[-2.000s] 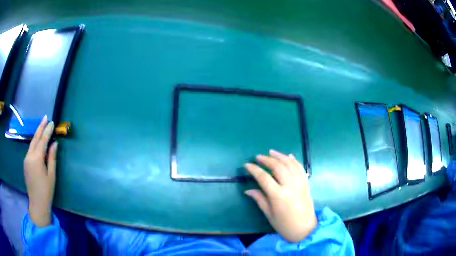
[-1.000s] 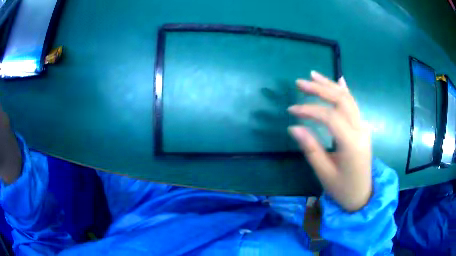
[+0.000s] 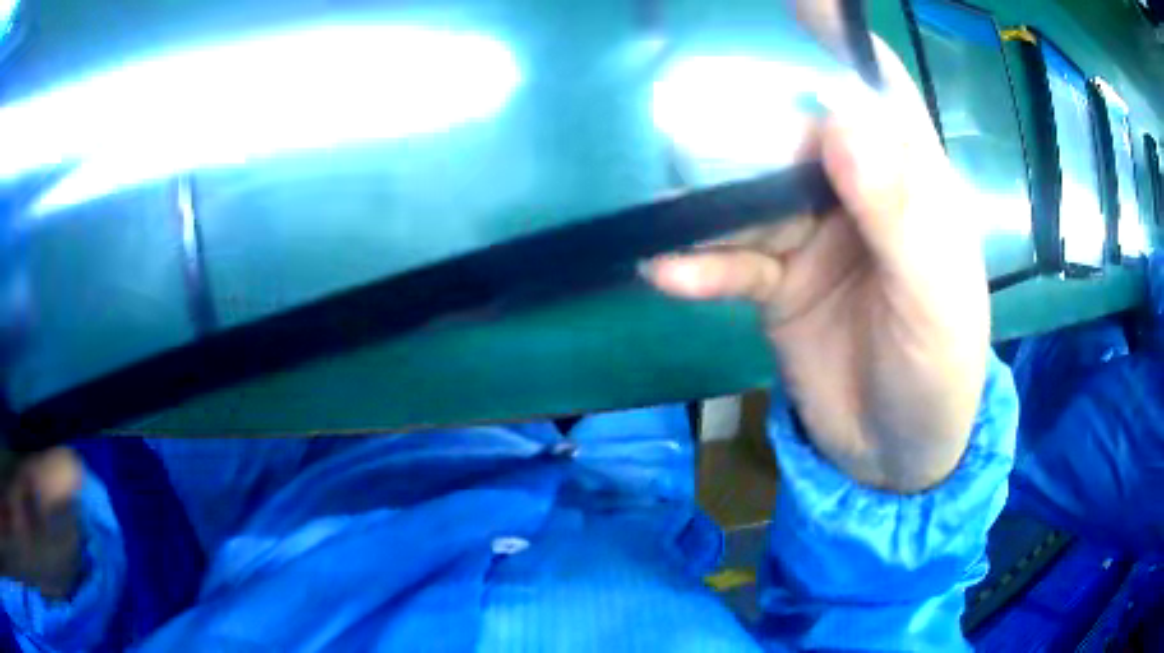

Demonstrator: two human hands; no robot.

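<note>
A clear touch panel (image 3: 383, 242) with a black border is raised close to the camera and tilted, filling the upper left and middle. Strong white reflections lie across it, and green shows through. My right hand (image 3: 881, 281) grips its right end, with fingers at the border and the thumb side below the lower edge. My left hand (image 3: 45, 517) is small, dark and blurred at the left picture edge, closed at the panel's lower left corner. The panel's far left and top are cut off.
A row of black-bordered panels (image 3: 977, 128) lies on the green bench (image 3: 613, 364) at the right, with a yellow tab between the nearest ones. Another person's blue sleeve (image 3: 1085, 421) is at the right edge. My blue smock is below the bench's front edge.
The black-bordered rectangle that lay flat on the bench is now lifted towards the camera and tilted. My right hand has closed on its right end. My left hand has come to its lower left corner.
</note>
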